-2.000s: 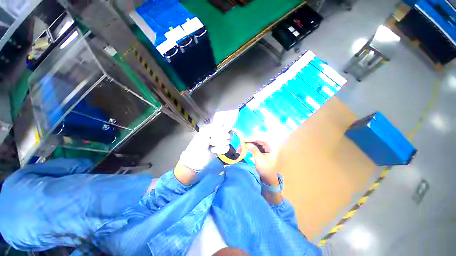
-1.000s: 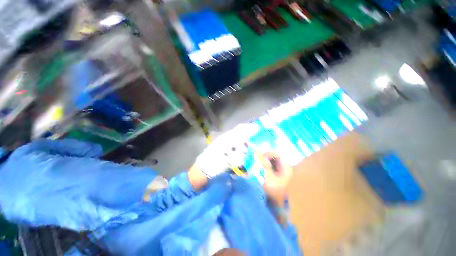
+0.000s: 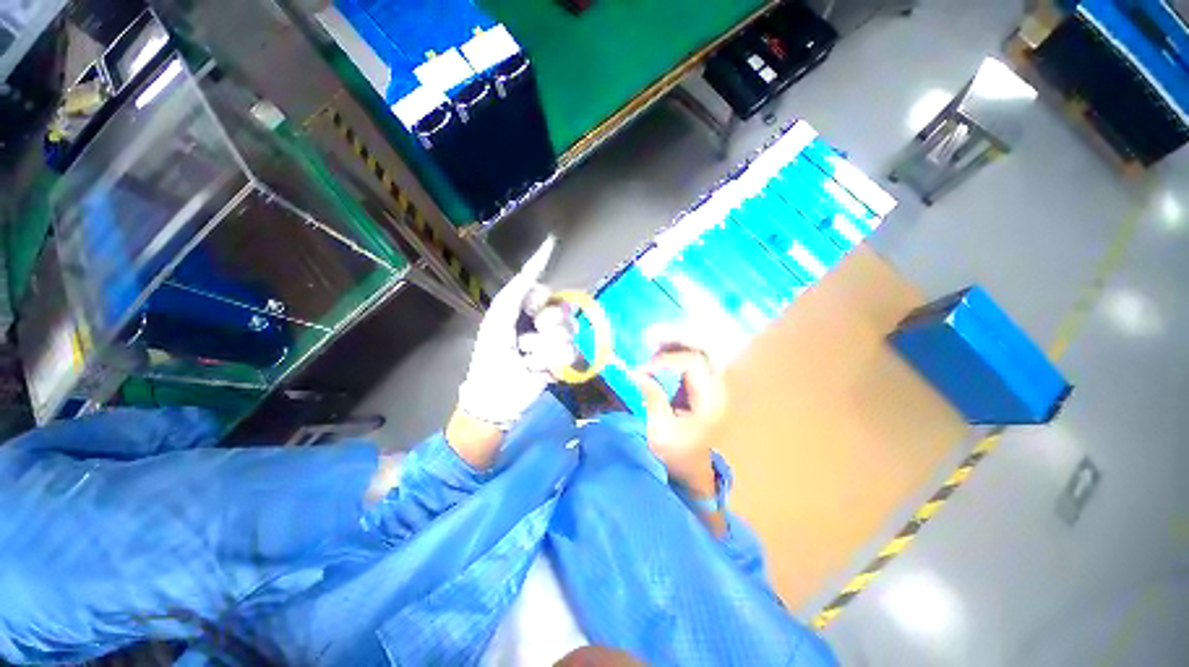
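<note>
My left hand [image 3: 511, 349], in a white glove, holds a yellow tape roll [image 3: 597, 341] upright in front of my body. My right hand [image 3: 685, 401], which looks bare, is just right of the roll with its fingers bent together; glare hides whether it holds a tape piece. Beyond my hands lies a row of blue battery packs [image 3: 769, 244] side by side, with white paper slips [image 3: 730, 192] along their far ends. The near end of the row is partly hidden by my hands and washed out by glare.
A brown board [image 3: 835, 430] lies under the row. A separate blue pack [image 3: 981, 358] stands at its right edge. A green bench [image 3: 626, 65] holds more packs [image 3: 469, 117]. A black case [image 3: 772, 59], metal stool [image 3: 965, 128] and clear enclosure [image 3: 196, 222] are around. A person's blue sleeve [image 3: 183, 521] is at left.
After the blurred head turn, the view is steadier. My left hand has its fingers extended upward, and the tape roll shows more fully than one second ago.
</note>
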